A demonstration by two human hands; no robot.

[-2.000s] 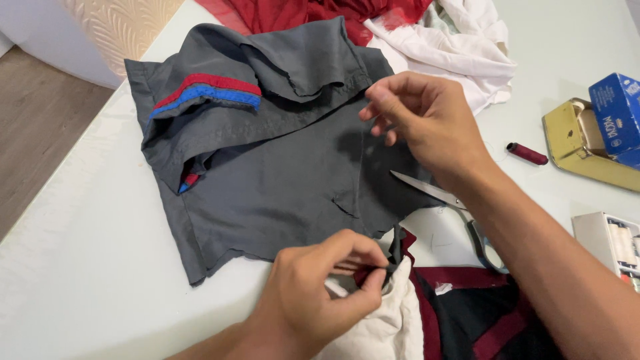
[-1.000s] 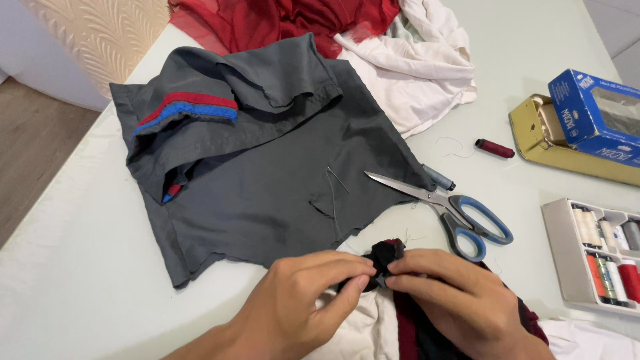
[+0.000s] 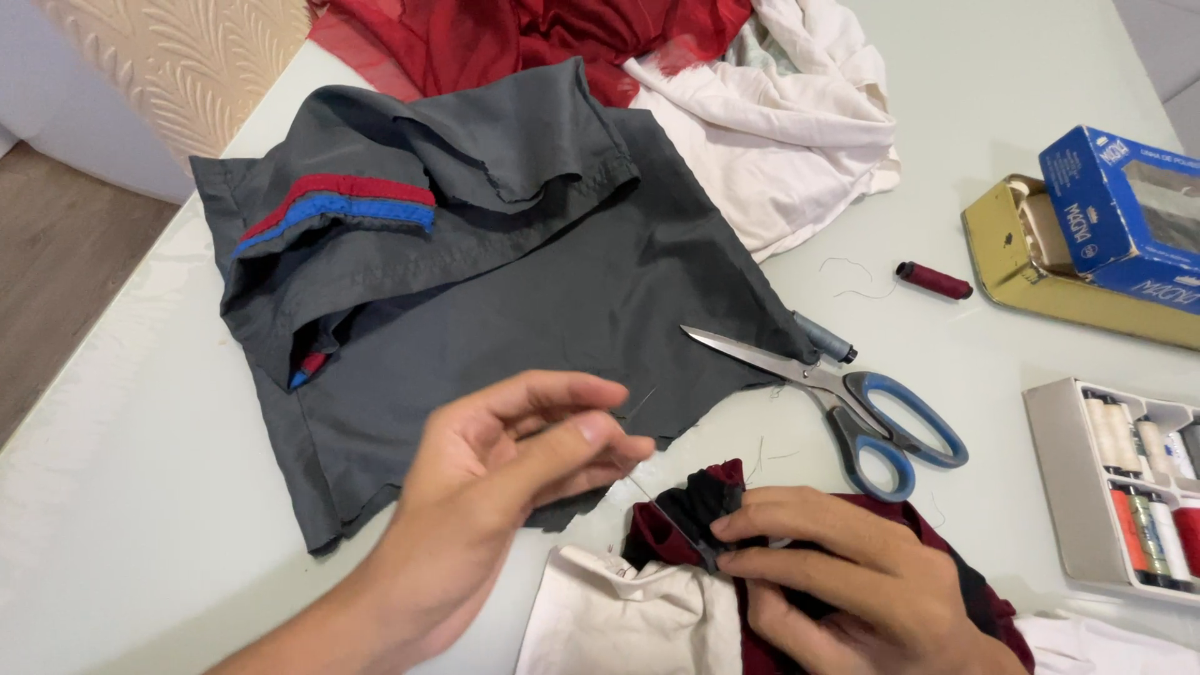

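My left hand (image 3: 525,469) is raised above the lower edge of the dark grey fabric (image 3: 562,309), its fingertips close together. A fine thread runs from near these fingertips down to the dark red and black cloth (image 3: 698,516); whether a needle is between the fingers I cannot tell. Pinched in my right hand (image 3: 834,572) is the bunched edge of that red and black cloth, beside a white cloth (image 3: 628,609). Scissors (image 3: 825,384) with blue and black handles lie partly over the grey fabric, blades together. A grey thread spool (image 3: 825,337) rests beside them.
Red sheer fabric (image 3: 525,37) and white cloth (image 3: 778,131) lie at the back. On the right are a dark red thread spool (image 3: 934,280), a yellow tin (image 3: 1012,272), a blue box (image 3: 1116,206) and a white tray (image 3: 1055,478) of several thread spools.
My left hand has moved up and away from the cloth edge, where both hands met one second ago. My right hand still grips the red and black cloth.
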